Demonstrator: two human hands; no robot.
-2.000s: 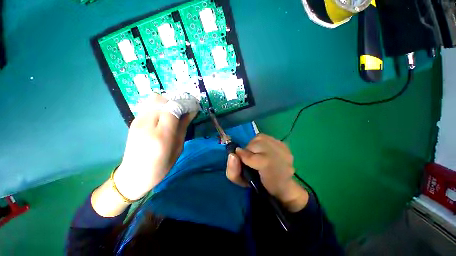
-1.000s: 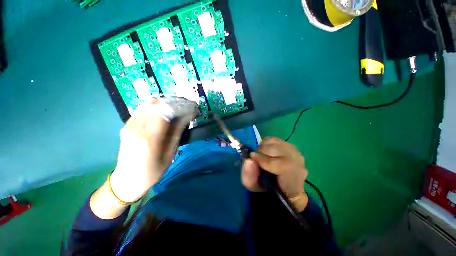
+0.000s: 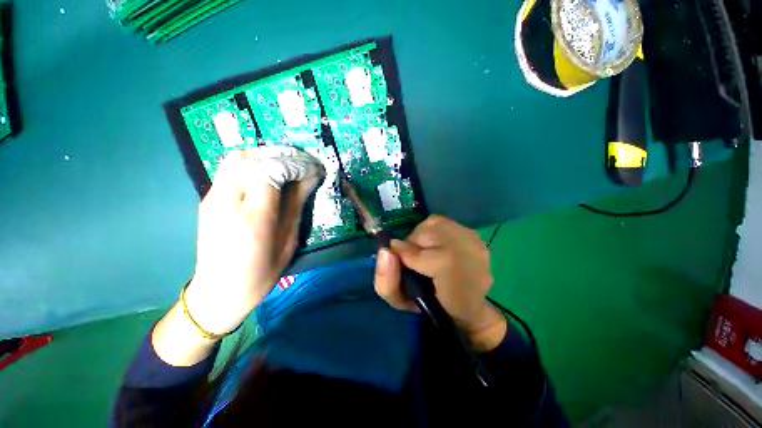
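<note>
A green PCB panel with pale rectangular patches lies on a flat black backing in front of me. My left hand is over the panel's lower left part and hides several boards. Its fingers are shut on a pale, silvery coil that looks like solder wire. My right hand holds a soldering iron by its black handle, below the panel. The iron's metal tip points up and left to the middle of the panel, close by my left fingertips. I cannot tell whether the tip touches the board.
A teal mat bears the work. Stacked green boards lie at the top left. A round cup with a yellow-and-black ring, a yellow-and-black handled tool and a black box stand at the upper right. A black cord runs right.
The panel and the things on the mat sit lower in the picture. The iron's tip is now further up the panel, near its middle. More of the green stack shows.
</note>
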